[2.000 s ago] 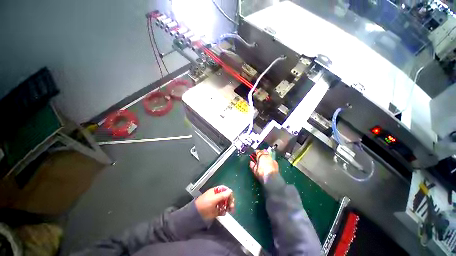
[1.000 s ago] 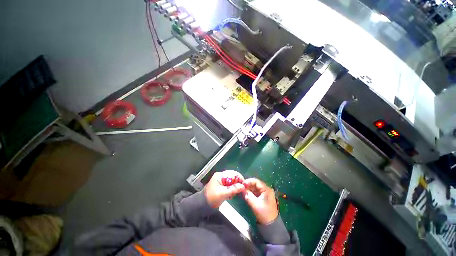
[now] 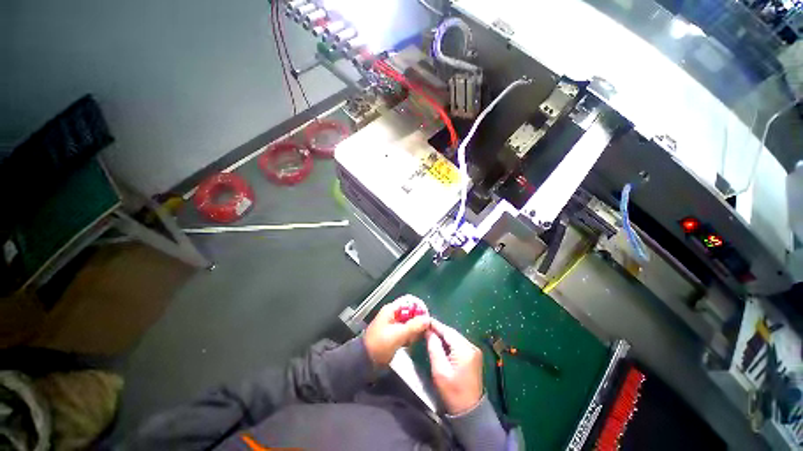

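My left hand (image 3: 394, 332) is closed around a bunch of short red wire leads (image 3: 408, 312) over the near left edge of the green work mat (image 3: 467, 291). My right hand (image 3: 456, 364) is close beside it, fingertips meeting the left hand; something dark red shows small between its fingers, too blurred to tell fully. Side cutters (image 3: 499, 352) with orange-red on the handles lie on the mat right of my right hand. Tiny pale offcuts are scattered on the mat.
A black collecting tray (image 3: 674, 414) with a red row (image 3: 622, 410) lies right of the mat. The machine outlet (image 3: 451, 240) stands at the far corner, the pale machine cover (image 3: 401, 176) behind. Red wire coils (image 3: 286, 163) lie on the floor. A tool rack (image 3: 757, 352) is far right.
My right hand came back from the far corner of the mat to my left hand. The side cutters now lie on the mat. The feed wires and clamps at the machine have shifted.
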